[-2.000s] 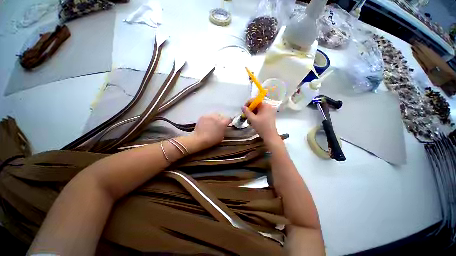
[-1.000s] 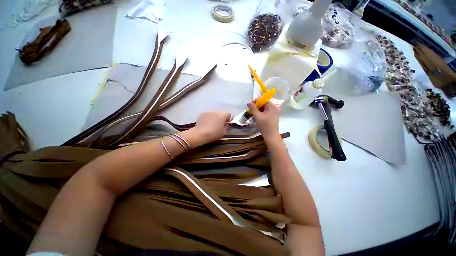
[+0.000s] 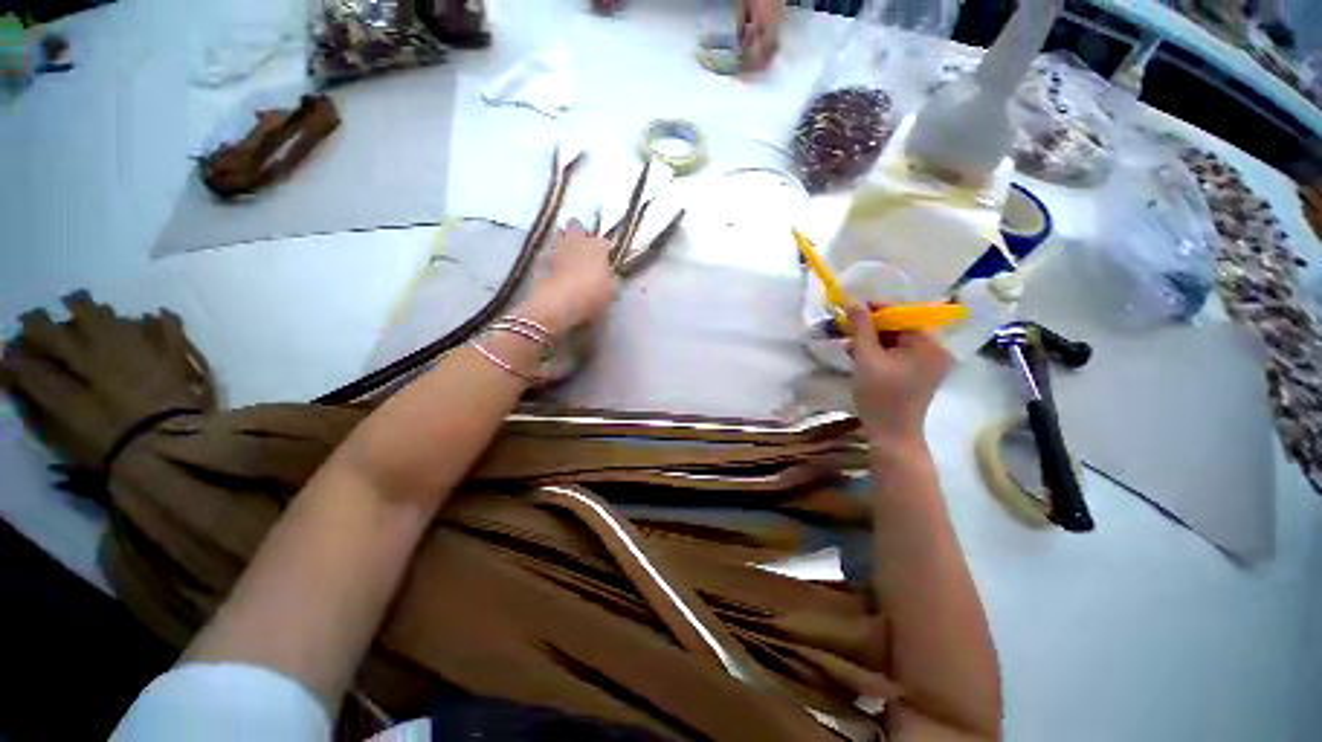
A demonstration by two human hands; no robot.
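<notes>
My left hand (image 3: 580,283) is over the fanned brown straps (image 3: 539,249) beyond the bundle, with strap tips showing past its fingers; what its fingers hold is hidden. My right hand (image 3: 902,374) holds a glue brush (image 3: 922,315) by its yellow-orange handle, lying nearly level, beside the whitish glue pot (image 3: 879,278). The brush's far end is hidden by the hand and pot. A second yellow brush (image 3: 816,268) stands in the pot. The bundle of brown straps (image 3: 580,609) lies under my forearms, tied with a dark band at the left.
A large glue bottle (image 3: 964,123) stands behind the pot. A hammer (image 3: 1047,428) lies over a tape roll (image 3: 1011,471) on the right. Another tape roll (image 3: 673,147), bagged dark pieces (image 3: 841,138) and brown cords (image 3: 270,147) lie beyond. Another person's hand (image 3: 757,32) is at the far edge.
My left hand has moved away from the brush, forward and left onto the fanned straps. My right hand has moved right with the brush, now tilted flatter. The view has shifted; another person's hand appears.
</notes>
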